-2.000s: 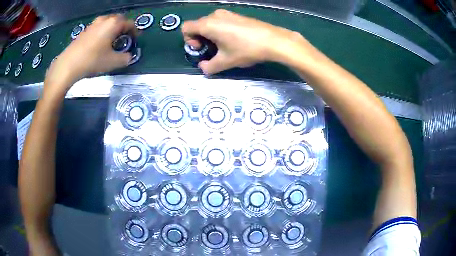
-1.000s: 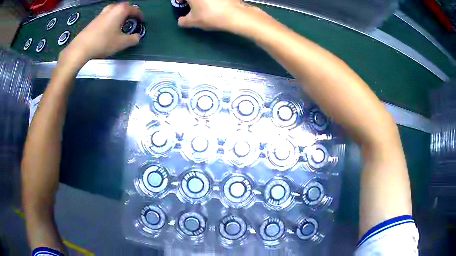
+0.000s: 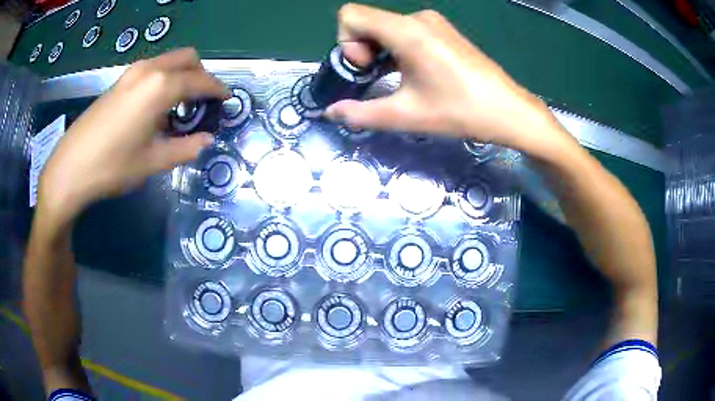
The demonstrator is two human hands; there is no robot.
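Note:
A clear blister tray [image 3: 313, 352] lies in front of me, its pockets showing round parts in rows. My left hand [image 3: 129, 129] is at the tray's top left corner and grips a dark round part [image 3: 188, 116] on its side. My right hand [image 3: 423, 78] is over the tray's top row and grips one or more dark round parts [image 3: 345, 74] between thumb and fingers; the exact number is unclear. The hands and glare partly hide the top row.
Loose round parts [image 3: 126, 39] lie on the green conveyor belt [image 3: 259, 31] beyond the metal rail [image 3: 611, 139]. Blister tray stacks stand at the far right [image 3: 690, 196] and left edge [image 3: 16, 157]. A white printed paper [image 3: 47, 157] lies at the left. Yellow floor lines show lower left.
Both hands have come back from over the belt to the tray's top row, holding dark round parts. The view has shifted, and more of the tray's near edge and my clothing shows.

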